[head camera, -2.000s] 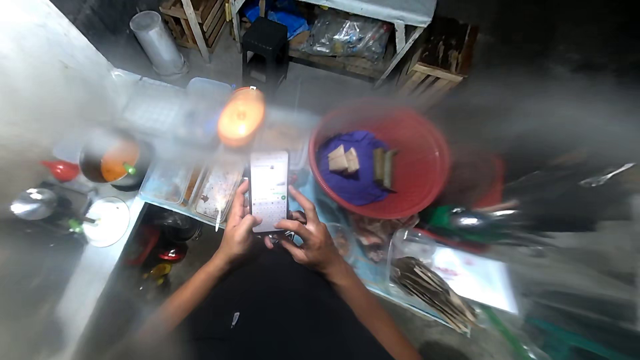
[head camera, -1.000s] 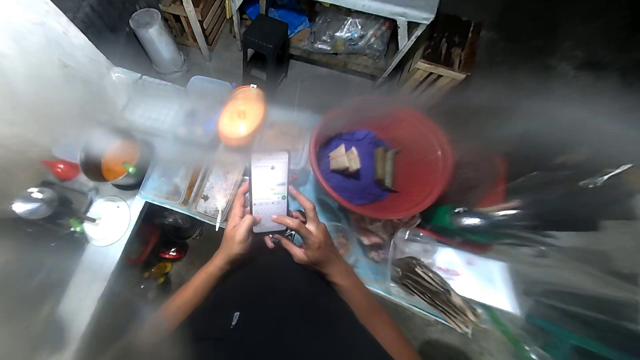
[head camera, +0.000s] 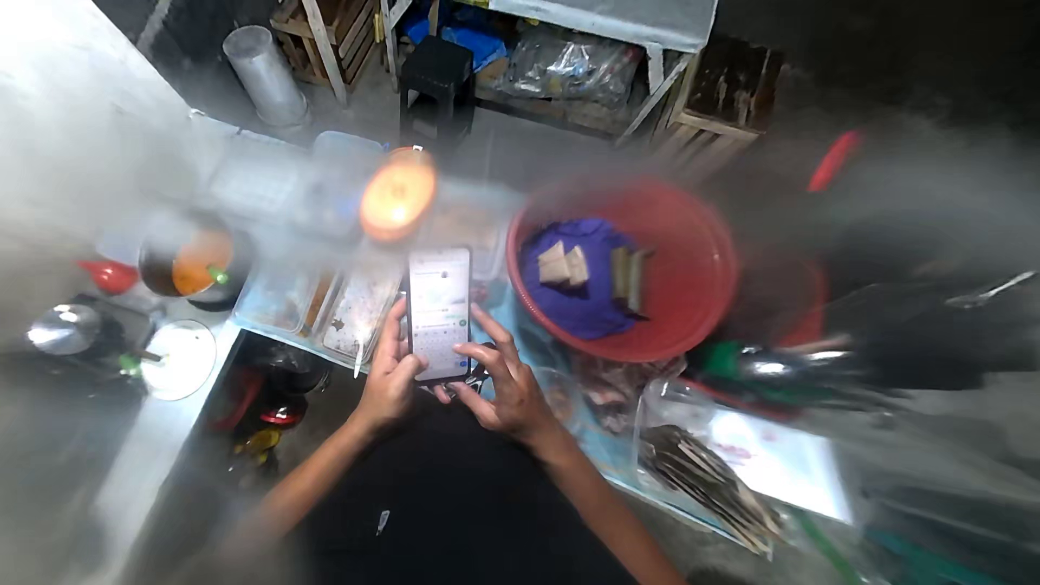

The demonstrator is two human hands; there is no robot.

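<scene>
A smartphone [head camera: 439,313] with a lit screen and an on-screen keyboard is held upright before my body. My left hand [head camera: 393,378] grips its lower left side, with the thumb over the bottom of the screen. My right hand [head camera: 505,382] is at the phone's lower right edge, a finger over the keyboard and other fingers beneath. Just beyond the phone on the right stands a red plastic basin [head camera: 691,276]. Inside it, a purple cloth [head camera: 569,309] bears pale wrapped pieces [head camera: 562,264] and greenish rolls [head camera: 627,280].
On the left are an orange round lid or bowl [head camera: 398,195], clear plastic containers [head camera: 276,296], a pan with orange contents [head camera: 195,262] and a white plate [head camera: 179,360]. Dried leaf strips [head camera: 715,479] lie at the lower right. A black stool [head camera: 439,69] stands beyond the counter.
A blurred red object shows at the upper right, where the earlier frames show none. Both hands stay on the phone.
</scene>
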